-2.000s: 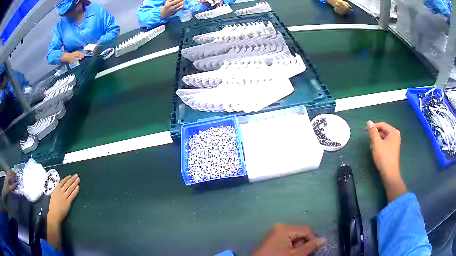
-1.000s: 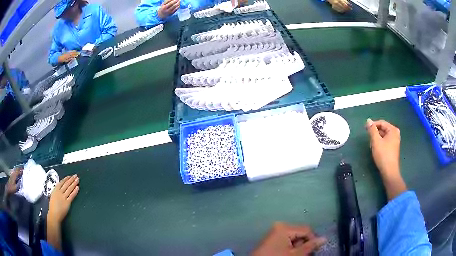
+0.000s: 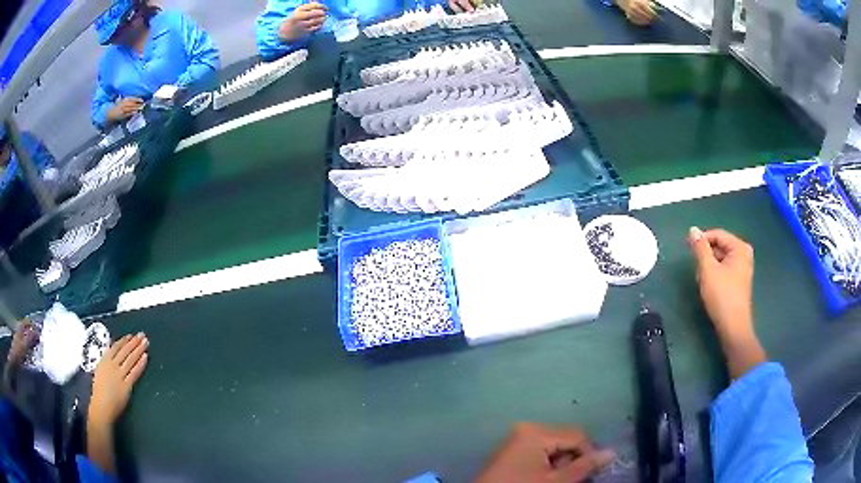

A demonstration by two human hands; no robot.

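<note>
My left hand (image 3: 540,455) is cut off by the bottom edge, slightly blurred, its fingers loosely curled, with nothing visible in it. My right hand (image 3: 725,269) rests loosely curled on the green belt, right of the round white dish (image 3: 644,247), a gap between thumb and fingers and nothing visible in it. The black electric screwdriver (image 3: 658,396) lies between my hands, bit away from me; neither hand touches it. Dark screws (image 3: 609,255) lie in the dish. Left of it stand the white box (image 3: 529,278) and the blue bin of small white-and-dark fittings (image 3: 401,291).
A dark green tray (image 3: 604,174) with rows of white louvre strips (image 3: 444,179) stands behind the bins. A blue parts bin (image 3: 788,212) is at the right. Another person's hand (image 3: 115,377) is on the belt at left. Workers in blue smocks (image 3: 156,57) sit across the line.
My hands and the screwdriver have stayed in place. Across the line, the workers' hands have shifted slightly.
</note>
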